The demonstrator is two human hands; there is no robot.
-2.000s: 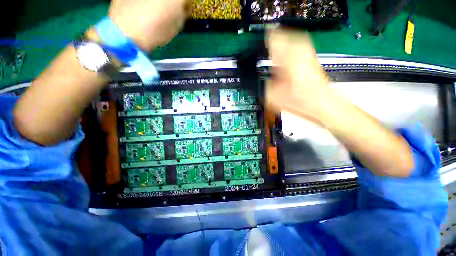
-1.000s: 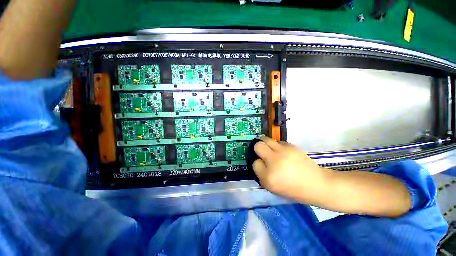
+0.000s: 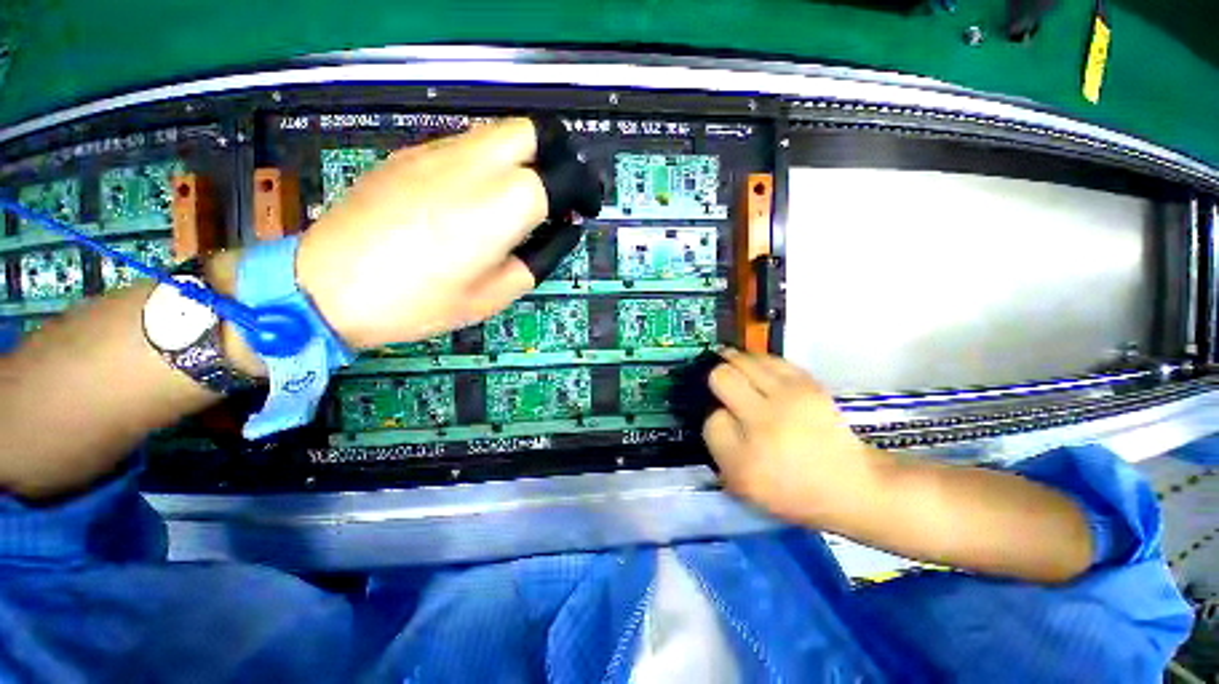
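A black pallet (image 3: 468, 461) holds green circuit boards (image 3: 537, 396) in three columns and four rows. My left hand (image 3: 428, 234), with black finger cots, a watch and a light-blue wrist strap (image 3: 278, 327), reaches over the upper left and middle boards and hides several of them. Its thumb and index tips come near each other beside the upper right boards; whether they pinch a part cannot be told. My right hand (image 3: 769, 434) is at the lower right board, its black-covered fingertips bent down over it and hiding its right part; a held part cannot be made out.
A second pallet with boards (image 3: 138, 193) lies to the left, partly under my left arm. Orange side bars (image 3: 758, 254) stand at the pallet ends. Conveyor rails (image 3: 963, 127) run along both sides. A yellow tag (image 3: 1098, 60) is on the green mat (image 3: 749, 40).
My left hand has come from the upper left edge to over the pallet. My right hand stays at the lower right board. The second pallet now shows more at the left.
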